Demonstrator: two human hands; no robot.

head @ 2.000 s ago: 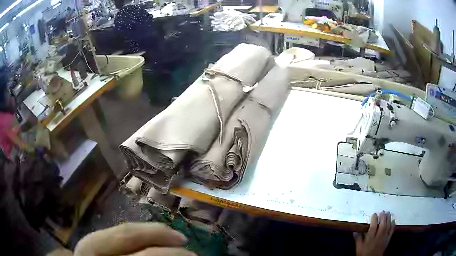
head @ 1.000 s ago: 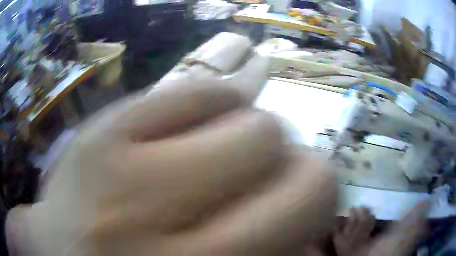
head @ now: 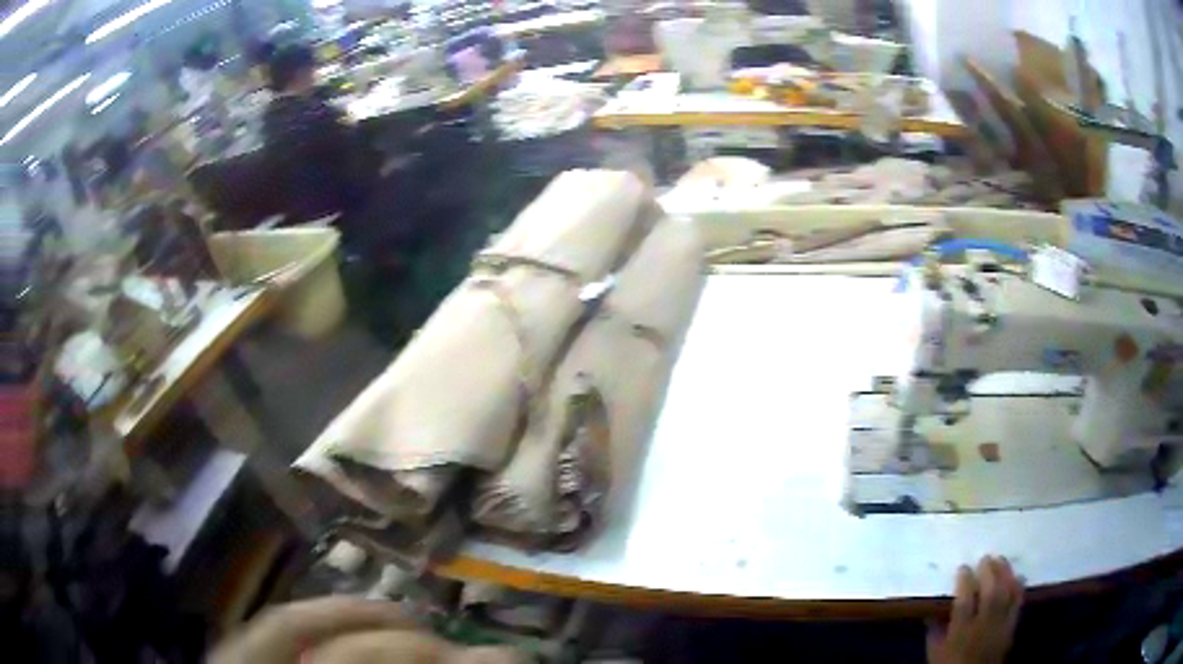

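Two thick rolls of beige cloth, a tied bundle (head: 454, 376) and another beside it (head: 629, 344), lie on the left of the white sewing table (head: 740, 428). A narrow cloth strip goes round the left roll, and a small white tag shows near it. The cream sewing machine (head: 1012, 337) stands at the right. My right hand (head: 979, 612) rests its fingers on the table's front edge, below the machine, and holds nothing visible. My left hand (head: 370, 636) is blurred and cut off by the bottom edge, in front of the table's left end; its fingertips are hidden.
A cream tub (head: 311, 279) stands at the left, by another worktable (head: 195, 350). A trough with beige cloth (head: 830, 240) runs behind the table. A person in dark clothes (head: 292, 143) is at the back left. More cloth hangs below the table's left end.
My left hand, large and blurred across the view a second ago, has dropped to the bottom edge. The rolls show again. My right hand remains at the table edge.
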